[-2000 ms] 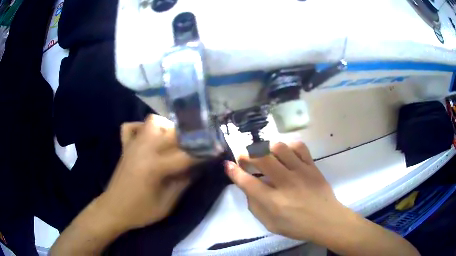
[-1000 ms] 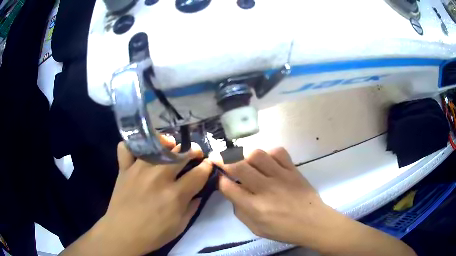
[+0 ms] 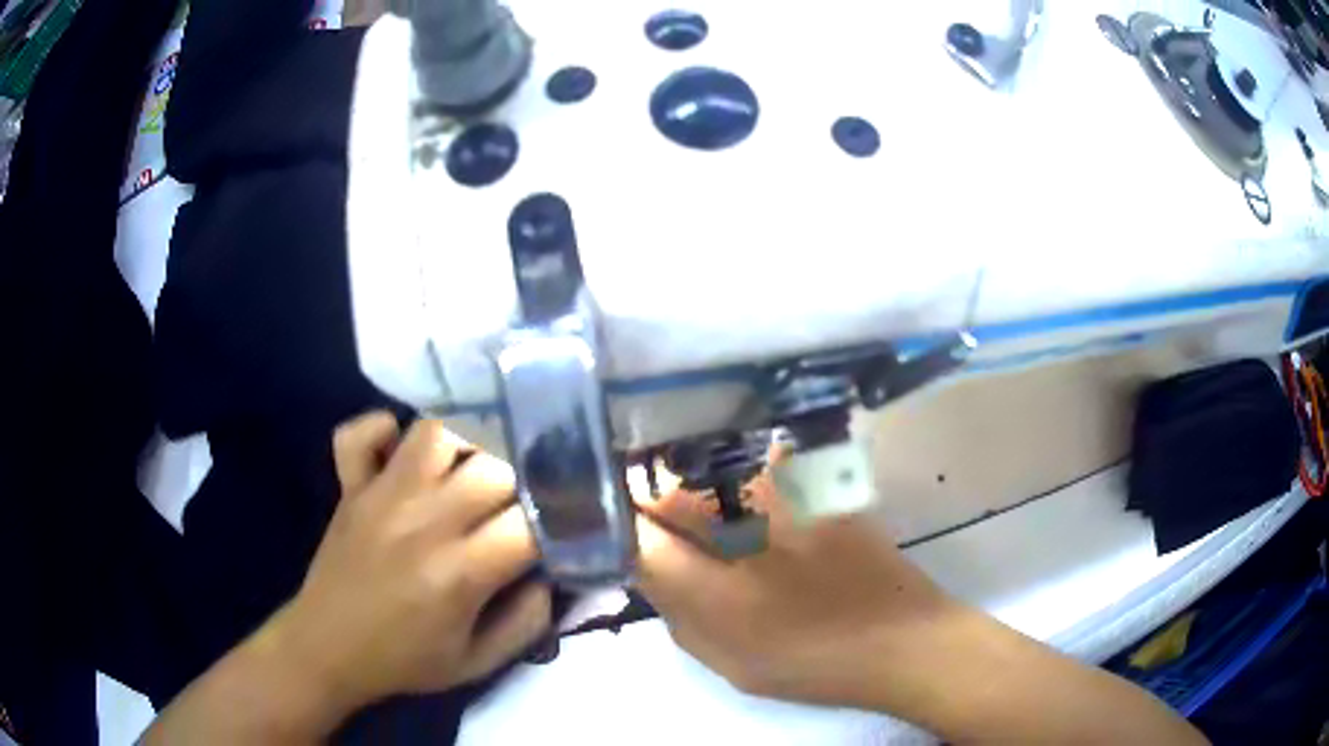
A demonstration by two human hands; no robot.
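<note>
Black cloth (image 3: 423,717) lies under and beside my left hand, with a dark edge showing between my hands. My left hand (image 3: 430,561) is left of the shiny curved metal cover (image 3: 561,466), fingers bent against the cloth; its fingertips are partly hidden. My right hand (image 3: 794,590) is right of the cover, its fingers reaching under the white sewing machine head (image 3: 816,233), behind the small dark knob (image 3: 739,534) and pale block (image 3: 826,481). The presser foot and needle are hidden. Whether the right fingertips pinch cloth cannot be seen.
A dark stack of cloth pieces (image 3: 1217,452) lies right of the bed, beside orange-red loops (image 3: 1307,423). A blue crate (image 3: 1217,663) is below right. More black cloth (image 3: 263,292) covers the left side. The table's front edge (image 3: 1151,590) curves along the lower right.
The machine head appears lower and farther right in view. My right hand has moved forward under the head. My hands are farther apart, with the metal cover between them.
</note>
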